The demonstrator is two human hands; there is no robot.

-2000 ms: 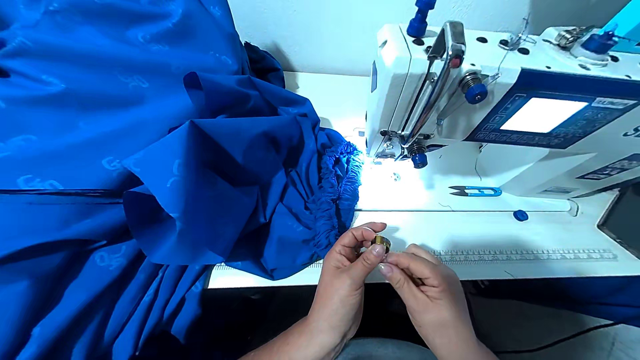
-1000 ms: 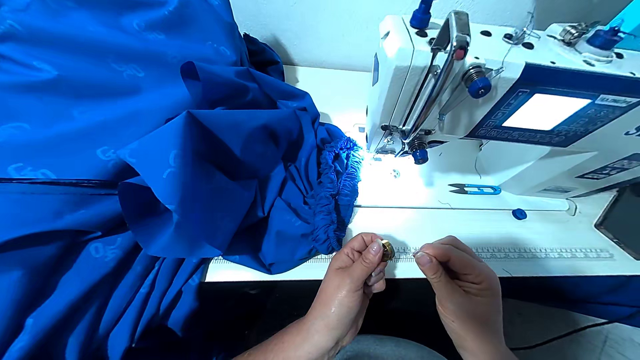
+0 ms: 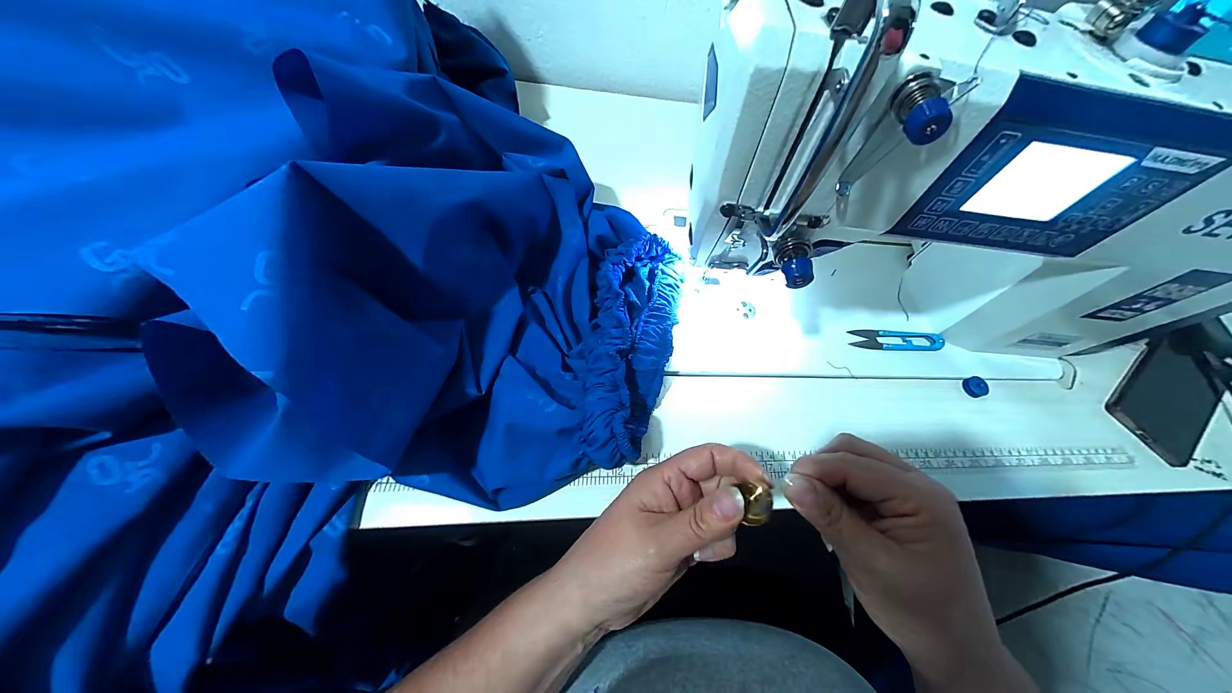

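Note:
My left hand (image 3: 674,525) holds a small brass-coloured bobbin case (image 3: 755,503) between thumb and fingers, just in front of the table edge. Close to its right side is my right hand (image 3: 871,520), thumb and forefinger pinched together; a thread between them is too fine to make out. Blue printed fabric (image 3: 385,279) is heaped on the left, its gathered, ruffled edge (image 3: 630,346) lying beside the lit needle area of a white sewing machine (image 3: 760,125).
Blue thread snips (image 3: 897,341) lie on the machine bed, with a small blue round cap (image 3: 975,387) nearer the front. A ruler scale (image 3: 1011,459) runs along the front edge of the white table (image 3: 520,515). A dark phone-like device (image 3: 1167,395) is at the far right.
My right hand first moved away from the bobbin case to the right, and is now back close beside it. My left hand keeps its hold. The view has shifted closer.

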